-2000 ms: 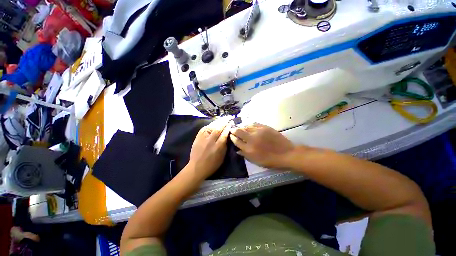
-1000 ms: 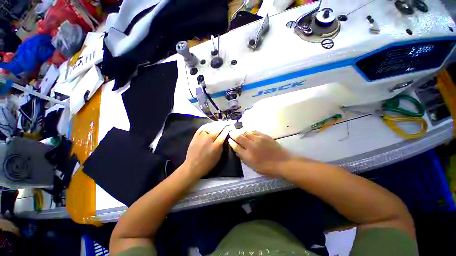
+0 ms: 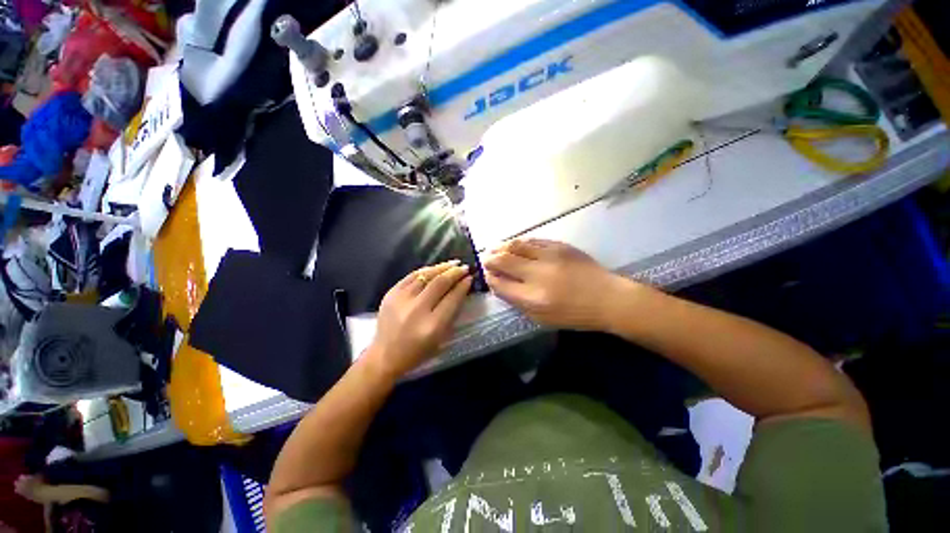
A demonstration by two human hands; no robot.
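A black cut panel (image 3: 391,234) lies on the white table with its upper right part under the presser foot and needle (image 3: 448,187). My left hand (image 3: 422,312) pinches the panel's lower right edge with thumb and fingers. My right hand (image 3: 547,281) pinches the same edge from the right, fingertips close to the left ones. A narrow dark strip shows along that edge between the fingertips. The white sewing machine (image 3: 625,125) stands just beyond my hands. Two more black panels, one lower left (image 3: 273,323) and one upper left (image 3: 283,193), lie beside it.
Orange and green thread snips (image 3: 656,167) lie against the machine bed. Scissors (image 3: 833,146) with green and yellow loops lie at the right. Orange tape (image 3: 193,385) covers the table's left end. A white and black cloth bundle (image 3: 224,52) lies behind. A person's arm (image 3: 63,491) shows lower left.
Both hands have moved from beside the needle down along the panel's right edge, toward the table's front. More of the panel is uncovered. The view has tilted and shifted, showing more of the shirt.
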